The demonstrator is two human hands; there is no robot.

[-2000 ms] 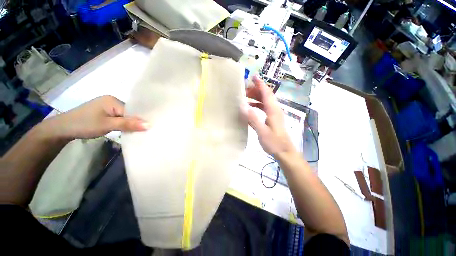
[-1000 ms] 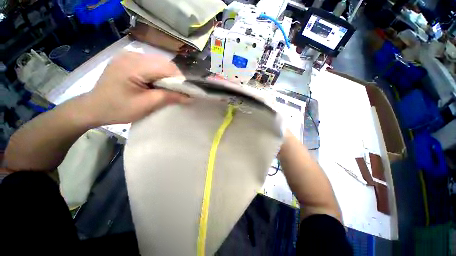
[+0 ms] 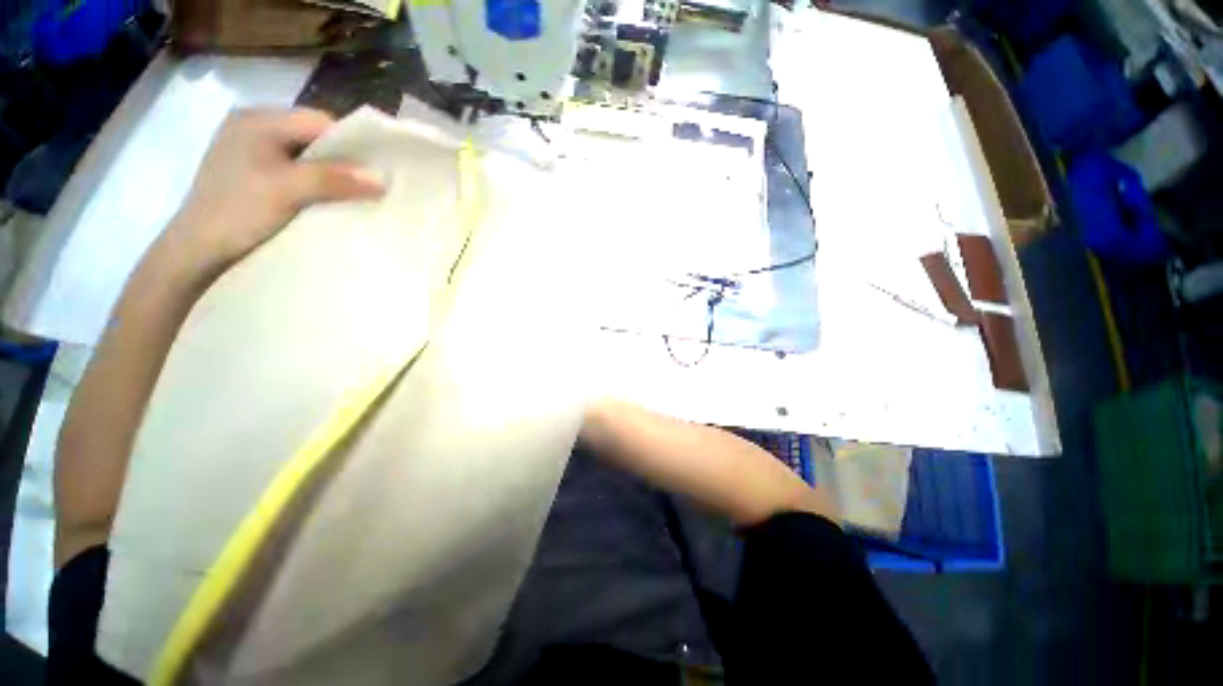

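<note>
A large beige bag body (image 3: 362,402) with a yellow seam strip (image 3: 288,469) fills the left and middle of the view, its upper end near the machine head. My left hand (image 3: 288,168) grips its upper left edge, thumb on the near face. My right forearm reaches in from the lower right; my right hand is hidden behind or inside the bag body, so its grip cannot be seen. The bag body is overexposed around its middle right.
The white sewing machine head (image 3: 503,47) stands at the top. A dark grey bed plate (image 3: 791,241) and thin black cable lie right of it. Red-brown pieces (image 3: 986,288) and a thin pointed tool (image 3: 912,302) lie on the white table (image 3: 858,161). Blue bin (image 3: 959,503) below.
The view has shifted downward. The bag body has turned, its seam strip now slanting to the lower left. My left hand has moved along its upper edge; my right hand has gone out of sight behind it.
</note>
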